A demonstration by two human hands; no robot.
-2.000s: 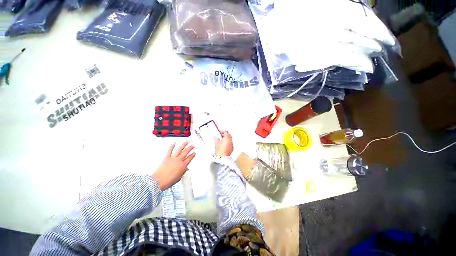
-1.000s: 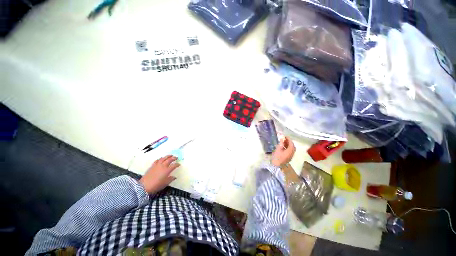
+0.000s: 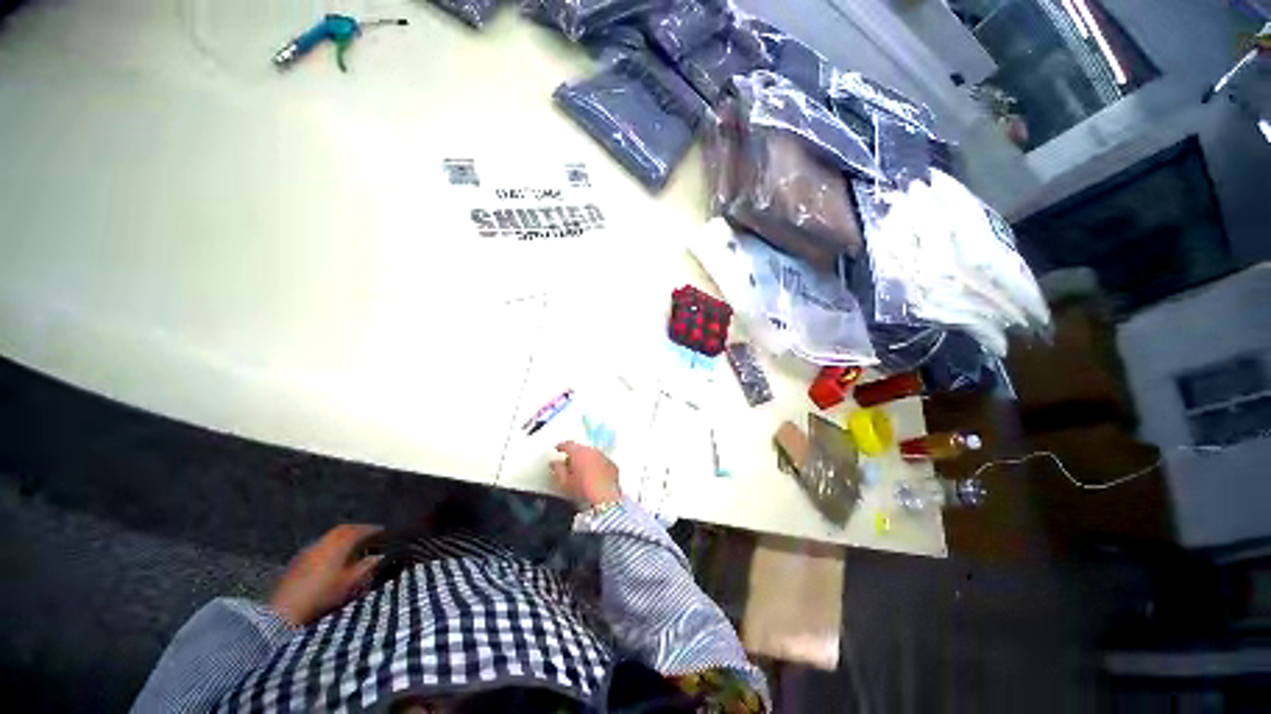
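My right hand (image 3: 586, 474) rests at the near edge of the table, fingers bent, with nothing seen in it. Just beyond it lie a pale blue strip (image 3: 598, 431) and pink-and-dark thread snips or a pen (image 3: 549, 412). My left hand (image 3: 324, 575) is off the table, in front of the checked apron, with nothing seen in it. A clear polybag with bold black print (image 3: 537, 219) lies flat on the table. A dark flat rectangle, likely a phone (image 3: 749, 374), lies beside the red-and-black checked pouch (image 3: 698, 321).
A teal air blow gun (image 3: 335, 35) lies at the far left. Bagged dark garments (image 3: 634, 119), a brown bagged one (image 3: 788, 195) and a white pile (image 3: 955, 258) line the far side. A yellow roll (image 3: 871, 431), red cutter (image 3: 834, 386) and bottles (image 3: 945, 445) stand right.
The view has turned and tilted. My left hand has drawn back off the table. My right hand has left the phone-like rectangle and moved left, near the snips and strip.
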